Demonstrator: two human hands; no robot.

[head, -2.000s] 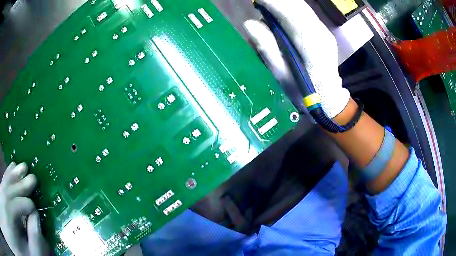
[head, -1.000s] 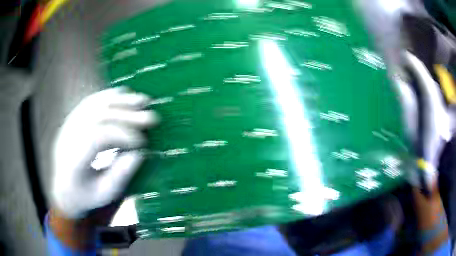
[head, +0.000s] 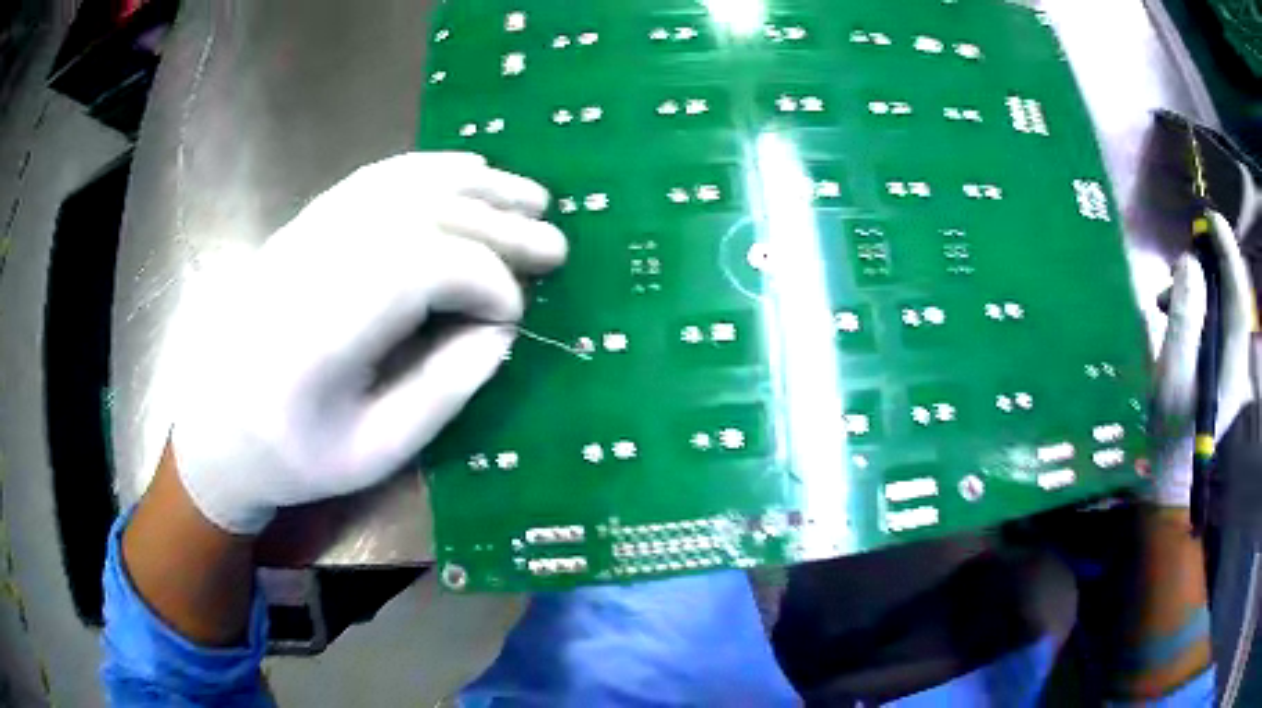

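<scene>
The large green circuit board lies solder side up in front of me, with rows of silver pads and a bright glare strip. My left hand, in a white knit glove, is over its left part, thumb and fingertips pinching thin solder wire. The wire's end is at a pad pair. My right hand, gloved, is beyond the board's right edge, partly cut off by shadow and the rim. It holds the dark soldering iron with yellow bands, tip pointing up and away from the board.
The shiny steel bench shows left of and under the board. A dark crate with red is at the far left. Part of another green board shows at the top right corner. My blue sleeves and coat are at the bottom.
The board now appears straighter and farther right. My left hand has come from the board's lower left corner onto its left part. My right hand has moved to the right edge of view with the iron.
</scene>
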